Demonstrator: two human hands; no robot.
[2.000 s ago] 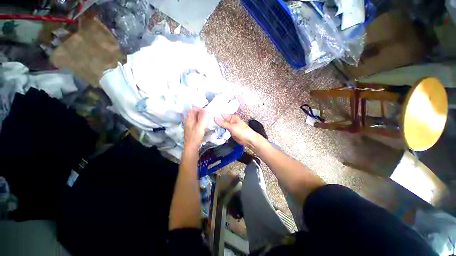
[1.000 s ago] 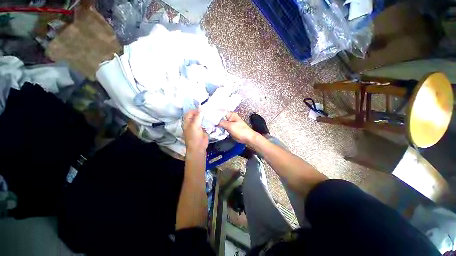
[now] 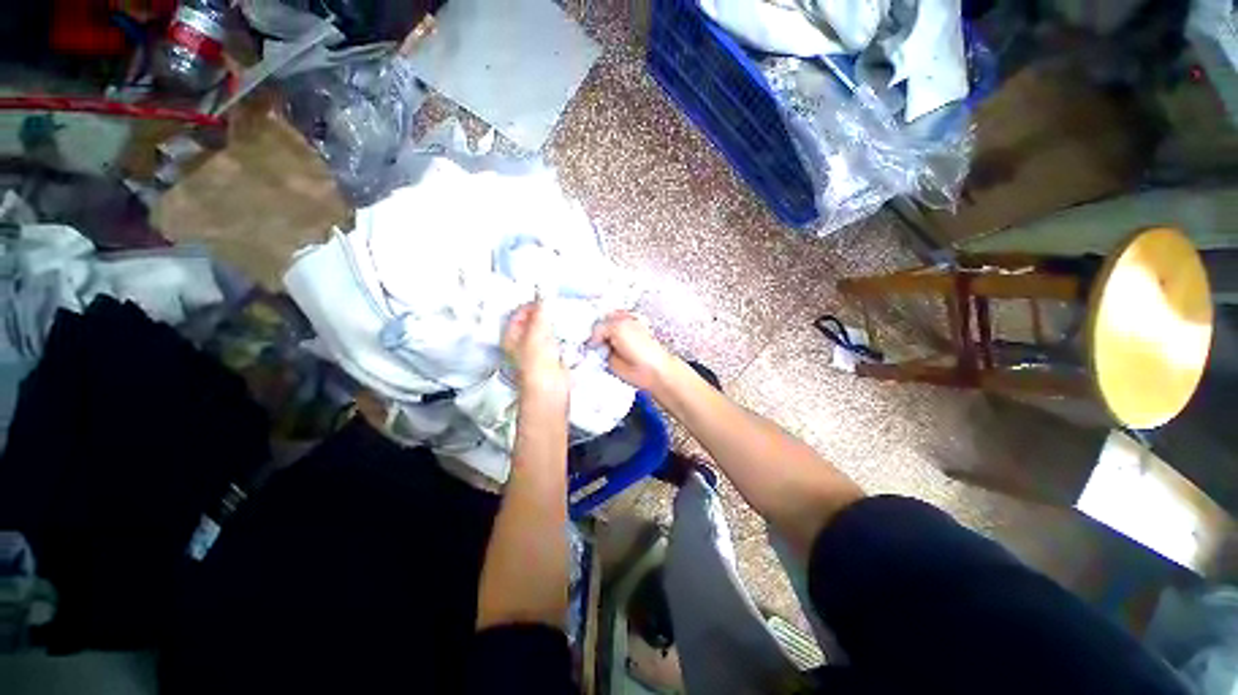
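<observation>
A heap of white, pale-grey cloth pieces (image 3: pixel 435 258) lies in front of me, very bright in the light. It sits on a blue basket (image 3: pixel 627 468) whose rim shows at the near side. My left hand (image 3: pixel 534 340) and my right hand (image 3: pixel 633 349) are at the near edge of the heap, a short gap apart. Both are bare, with fingers bent on a small pale cloth piece (image 3: pixel 573 330) between them. Its outline is washed out against the heap.
Black fabric piles (image 3: pixel 340 557) lie at the left. A second blue basket (image 3: pixel 740 116) with pale pieces and a clear bag (image 3: pixel 869 170) stands at the top. A stool (image 3: pixel 1151 326) is at the right. Brown paper (image 3: pixel 251 190) and a grey sheet (image 3: pixel 502 68) lie beyond the heap.
The view has shifted, so the heap and baskets sit lower in the picture. Both hands remain at the heap with the pale cloth; their fingers have moved slightly.
</observation>
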